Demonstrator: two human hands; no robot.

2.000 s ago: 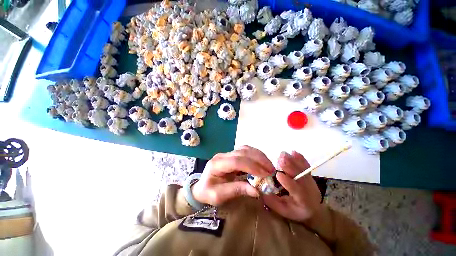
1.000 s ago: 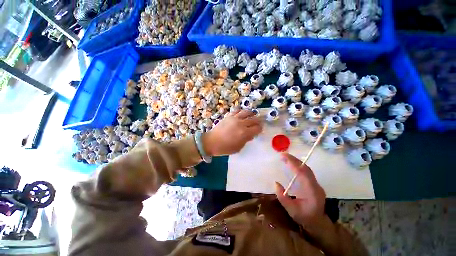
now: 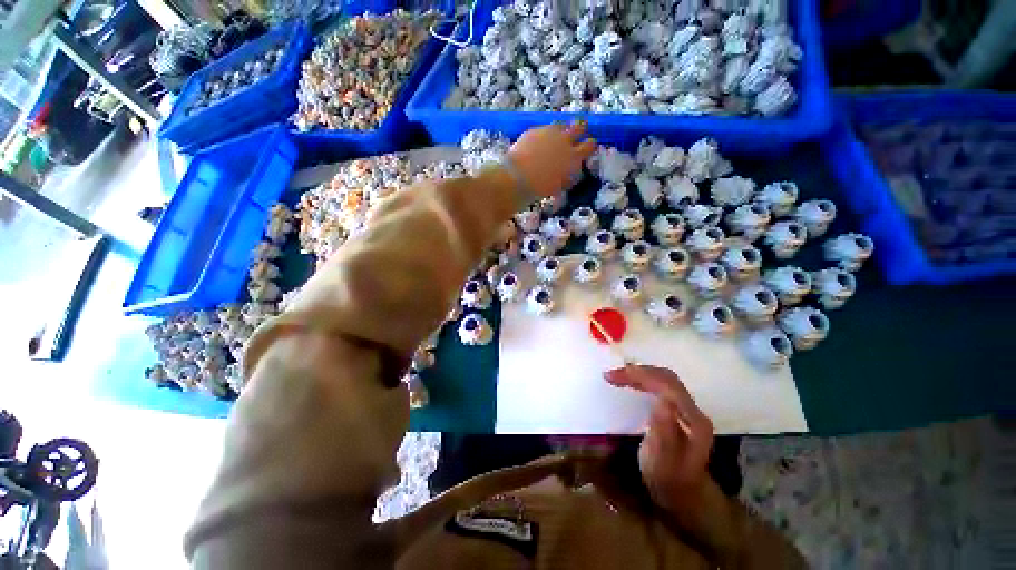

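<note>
My left hand (image 3: 552,159) is stretched out to the far side of the table, over the back of the grey-white parts by the large bin; its fingertips are small and whether it holds anything is unclear. My right hand (image 3: 672,429) is at the near edge of the pale sheet (image 3: 546,390) and holds a thin pale stick (image 3: 619,352). The stick's tip is over the red disc (image 3: 607,325) on the sheet. Hollow grey-white parts (image 3: 673,262) with dark round openings stand in rows behind and right of the disc.
A heap of small grey and orange parts (image 3: 345,200) lies at centre-left, partly behind my left sleeve. An empty blue tray (image 3: 212,223) is at left. A large blue bin (image 3: 624,125) of grey parts stands at the back; another blue bin (image 3: 947,273) is at right.
My left hand has moved from beside the heap, away from me, to the back of the parts. The stick's tip has moved left and down from the hollow parts onto the red disc.
</note>
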